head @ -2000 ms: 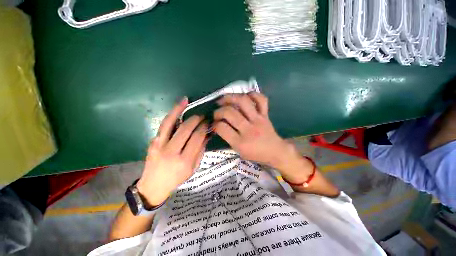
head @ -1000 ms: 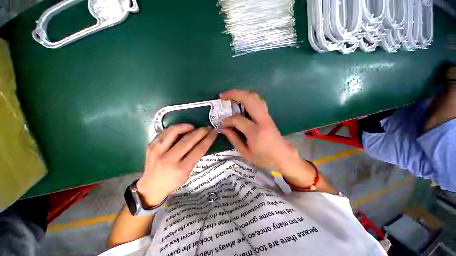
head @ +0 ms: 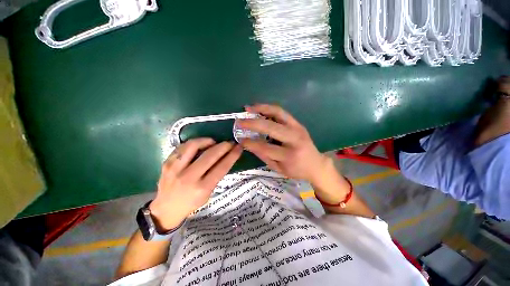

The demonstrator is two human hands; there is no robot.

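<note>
A white plastic frame (head: 208, 118) lies flat at the bench's near edge, its open loop to the left and its disc end to the right. My left hand (head: 193, 173) holds the near side of the loop, fingertips close to the disc. My right hand (head: 288, 142) covers most of the disc end, with its fingers over and around it. Whether a pin is between my fingers cannot be seen. A flat pile of thin clear pins (head: 292, 29) lies beyond my hands.
Another white frame (head: 72, 42) lies at the far left. Stacked frames (head: 414, 39) stand at the far right. A yellow bag (head: 19, 151) sits at the left edge. A person's blue sleeve (head: 447, 173) and a red stool (head: 372, 152) are at the right.
The held frame has turned from tilted to flat, disc face up. My right fingers have since moved further over the disc. The view has shifted, bringing the far left frame more into sight.
</note>
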